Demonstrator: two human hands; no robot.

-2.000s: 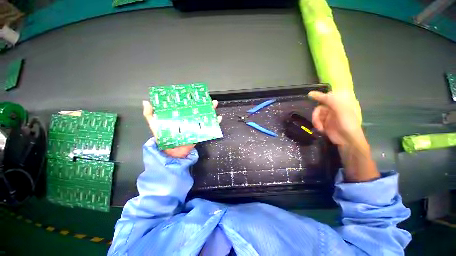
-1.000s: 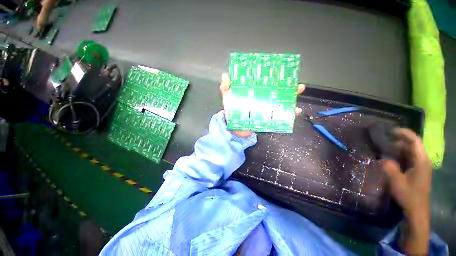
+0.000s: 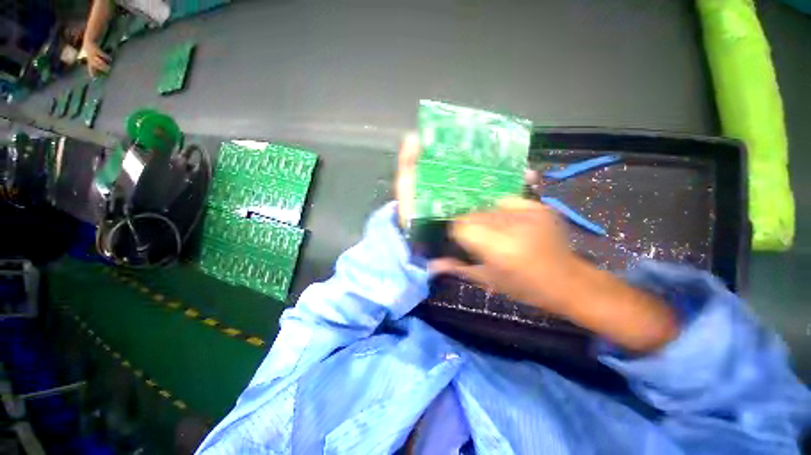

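Note:
My left hand (image 3: 407, 178) holds a green circuit board panel (image 3: 471, 155) upright from behind, over the left end of the black tray (image 3: 729, 213). My right hand (image 3: 520, 253) is blurred at the panel's lower edge. It holds a small dark tool (image 3: 431, 240) against the lower part of the panel; the fingers cover most of it. Blue-handled cutters (image 3: 576, 216) lie spread in the tray behind my right hand. Tiny silvery clippings (image 3: 654, 253) are scattered on the tray floor.
Green panels (image 3: 258, 213) lie on the grey bench left of the tray. Further left stand a green reel (image 3: 153, 129) and a coiled cable (image 3: 138, 240). A lime-yellow roll (image 3: 751, 124) lies at the right. Another person's hand (image 3: 93, 58) shows at the far left.
My right hand has picked up the dark tool from the tray and moved left to the panel. The head view has turned left. The panel stays in my left hand.

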